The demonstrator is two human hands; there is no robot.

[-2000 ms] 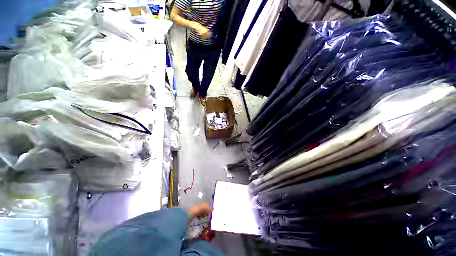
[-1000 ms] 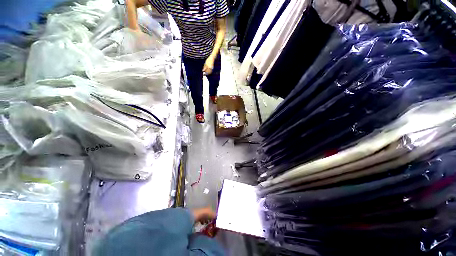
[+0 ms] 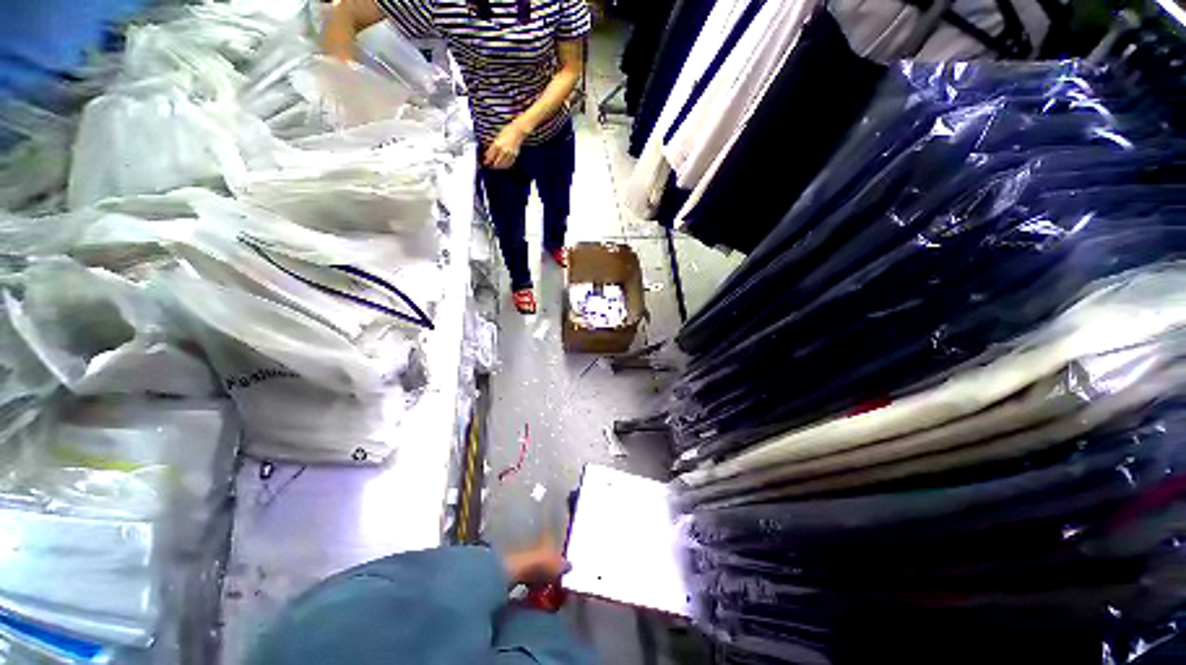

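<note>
My left hand (image 3: 533, 563) is small and blurred at the bottom centre, at the end of a blue-grey sleeve. It is beside the left edge of a white rectangular board (image 3: 627, 539); I cannot tell whether it grips it. Something red lies just below the hand. My right hand is not in view. Dark garments in shiny clear covers (image 3: 910, 221) hang packed tightly on the right, with a cream one (image 3: 910, 390) among them. The board's right edge meets these garments.
A long white table (image 3: 338, 520) on the left bears heaped milky printed bags (image 3: 312, 286) and flat clear bags (image 3: 78, 559). A person in a striped top (image 3: 514, 65) stands in the aisle, near an open cardboard box (image 3: 602, 340). More garments (image 3: 728, 117) hang beyond.
The person has come closer and has one hand at the heaped bags. The view has shifted slightly left. My left hand stays beside the board's left edge.
</note>
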